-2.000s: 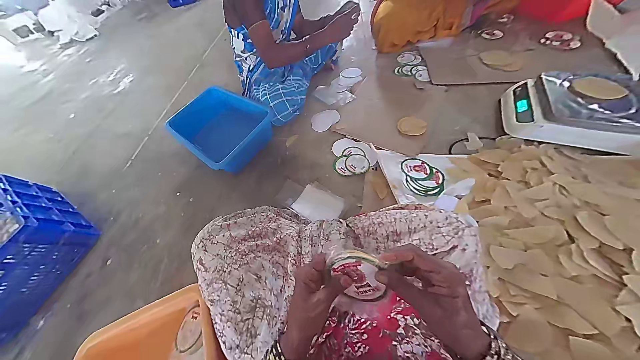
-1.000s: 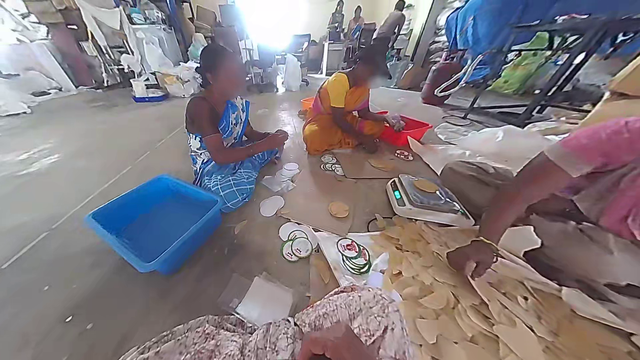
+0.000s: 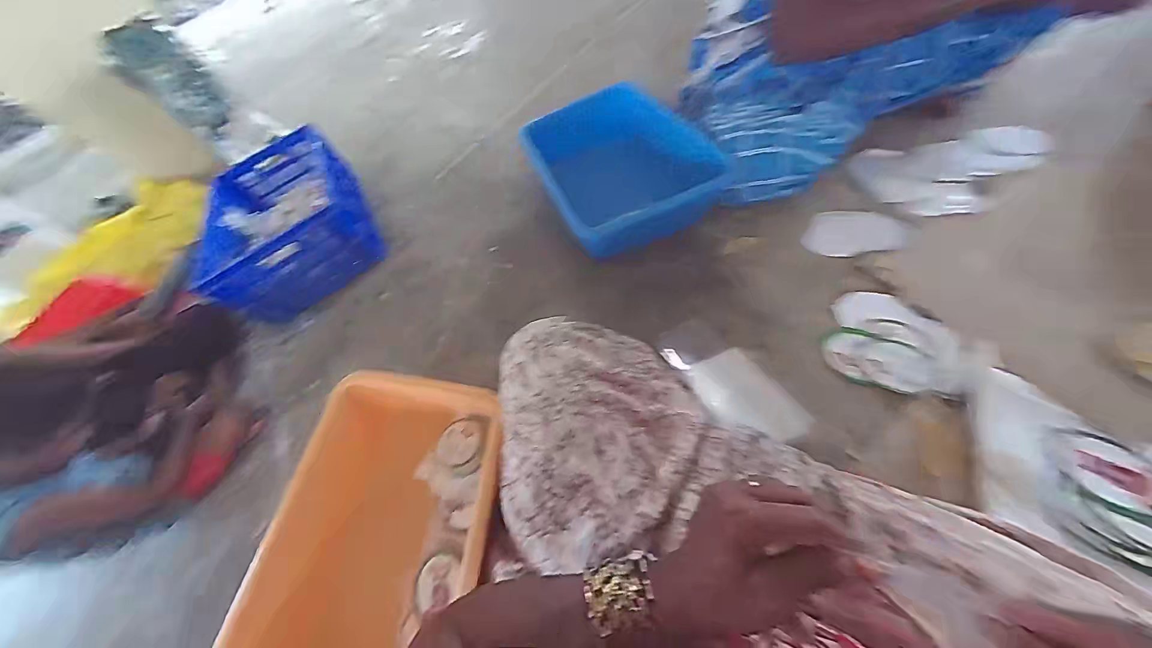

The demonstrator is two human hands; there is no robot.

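Note:
My left hand (image 3: 760, 558), with a gold-coloured bracelet at the wrist, is over the patterned cloth (image 3: 594, 441) on my lap. Its fingers are bent and blurred, and whether they hold anything cannot be seen. No clear view of my right hand is given. Beside my left forearm stands an orange plastic tub (image 3: 337, 531), with clear packets bearing round labels (image 3: 461, 445) along its right side. Round printed labels (image 3: 891, 346) lie in a pile on the floor beyond my lap. Another pile of green-edged labels (image 3: 1111, 481) rests on white sheeting at the right.
A blue plastic tub (image 3: 630, 171) stands ahead, beside a seated person in blue patterned cloth (image 3: 774, 126). Further left are a blue crate (image 3: 288, 225) with things in it and other people (image 3: 126, 414). A clear plastic sheet (image 3: 742, 391) and white discs (image 3: 855, 234) lie on the floor.
Two seconds ago both my hands held a round labelled item over my lap; now only my left hand shows clearly. The view has swung left and down, bringing the orange tub into fuller view.

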